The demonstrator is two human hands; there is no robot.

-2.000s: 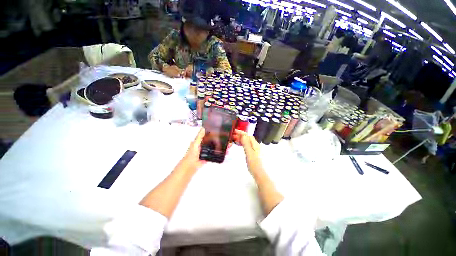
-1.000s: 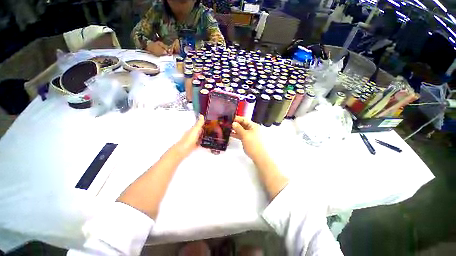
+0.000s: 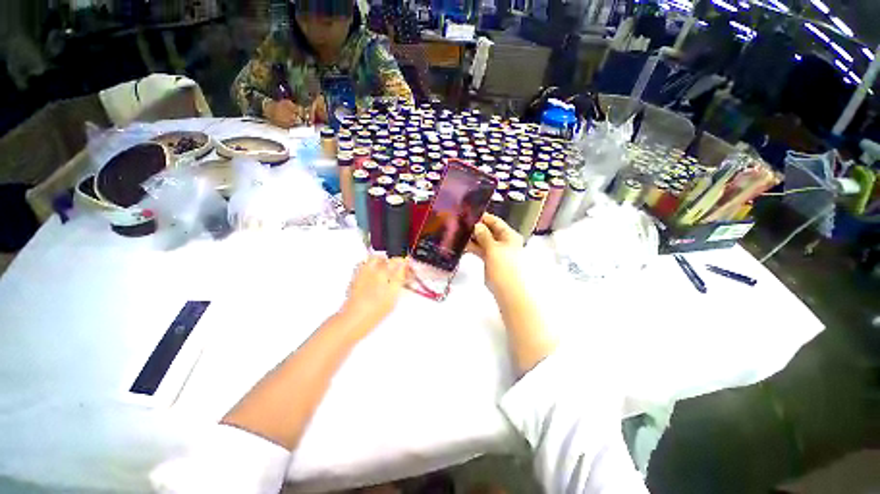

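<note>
A smartphone in a red case, screen lit, is tilted to the right in front of the thread spools. My right hand holds its right edge. My left hand is at the lower left of the phone, fingers bent, beside a thin red loop at the phone's lower end. Whether my left fingers grip the loop cannot be told. Both hands are bare.
White cloth covers the table. Clear plastic bags and round trays are at the left, a black-striped flat object nearer. A white bag, slim dark items and a box are at the right. A person sits opposite.
My left hand has come off the phone's left side and moved down to its lower left corner. The phone has tilted from nearly upright to leaning right, still in my right hand.
</note>
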